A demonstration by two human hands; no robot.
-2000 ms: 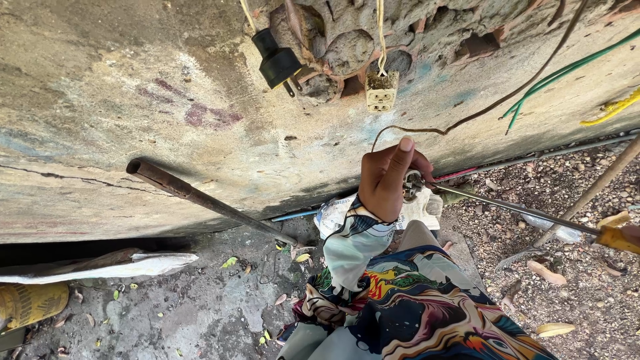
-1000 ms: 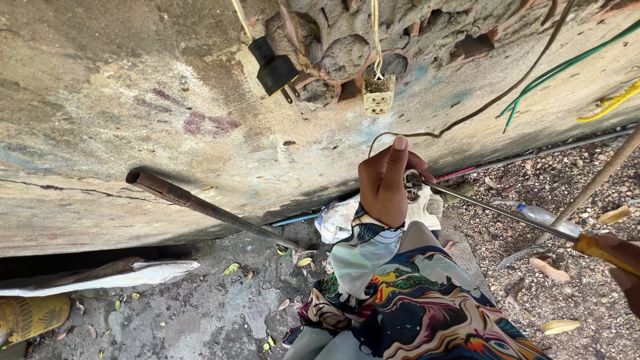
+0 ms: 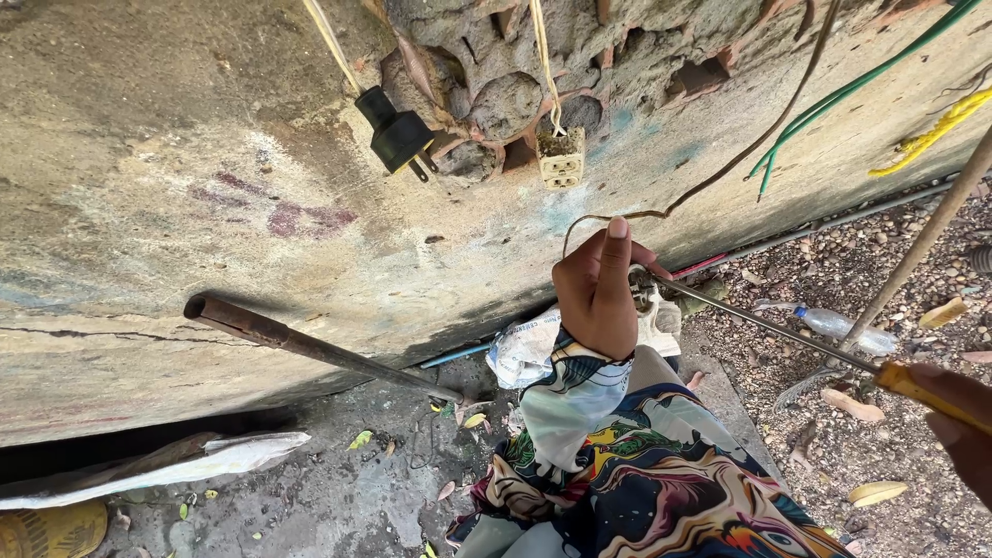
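Observation:
My left hand (image 3: 601,291), in a patterned sleeve, pinches a small round fitting (image 3: 642,287) with metal parts, mostly hidden behind the fingers. A thin brown wire (image 3: 728,167) curves down from the upper right and passes behind the hand. At the right edge my right hand (image 3: 961,418) grips the yellow handle of a long screwdriver (image 3: 775,324); its shaft reaches to the fitting, its tip hidden there. Above hang a black two-prong plug (image 3: 397,133) and a dirty white socket block (image 3: 560,159) on pale cords. Green wires (image 3: 852,89) hang at the upper right.
A rusty metal pipe (image 3: 325,349) leans at centre left. A worn concrete wall (image 3: 232,256) with broken brick stands in front. On the ground are a white printed bag (image 3: 527,349), a plastic bottle (image 3: 849,329) and gravel. A wooden stick (image 3: 914,256) slants at right, near a yellow rope (image 3: 934,133).
Between two seconds and one second ago, my right hand and the screwdriver handle moved lower in the view. My left hand stays at the fitting.

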